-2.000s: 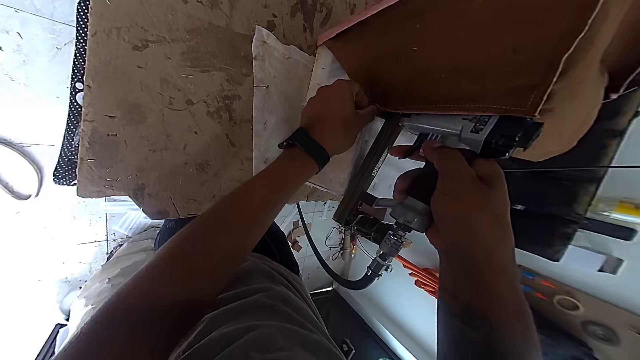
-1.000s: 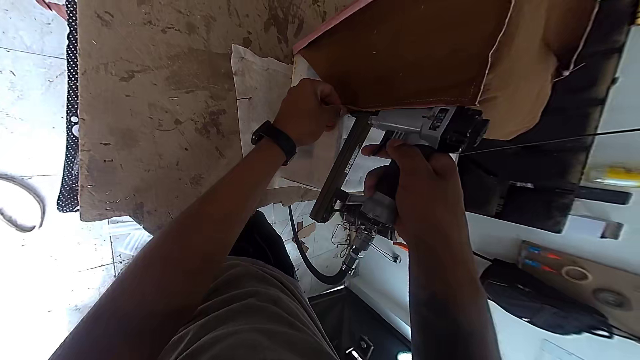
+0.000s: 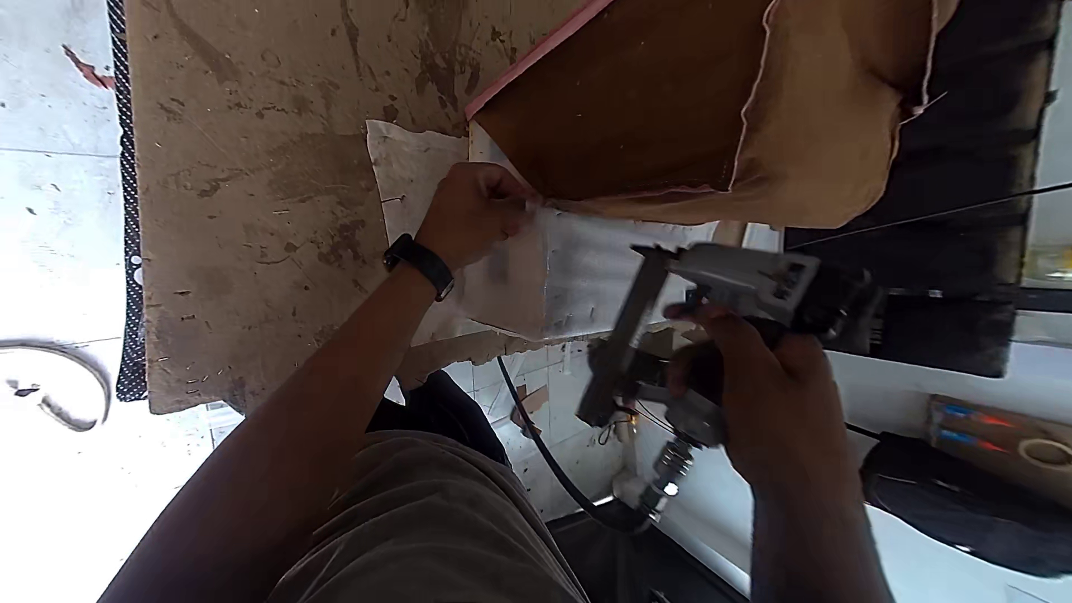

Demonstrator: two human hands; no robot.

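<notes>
My right hand [image 3: 754, 377] is closed around the grip of a pneumatic staple gun [image 3: 737, 276]. The gun's nose is apart from the work, to the right of my left hand. My left hand [image 3: 486, 209] pinches the lower left edge of a brown fabric cover [image 3: 636, 109] with a pink border. Thin white fabric [image 3: 603, 260] lies below that edge, and a pale cloth flap [image 3: 419, 167] spreads to the left, partly under my left hand. My fingers hide the exact spot they hold.
A worn, stained board [image 3: 243, 201] with scattered staples forms the work surface. A black air hose [image 3: 544, 452] hangs from the gun. Black material [image 3: 946, 251] lies at the right, and a black bag [image 3: 963, 502] is at lower right.
The staple gun, held in my right hand, has moved away from the fabric edge, where its nose was beside my left fingers. My left hand stays at that edge.
</notes>
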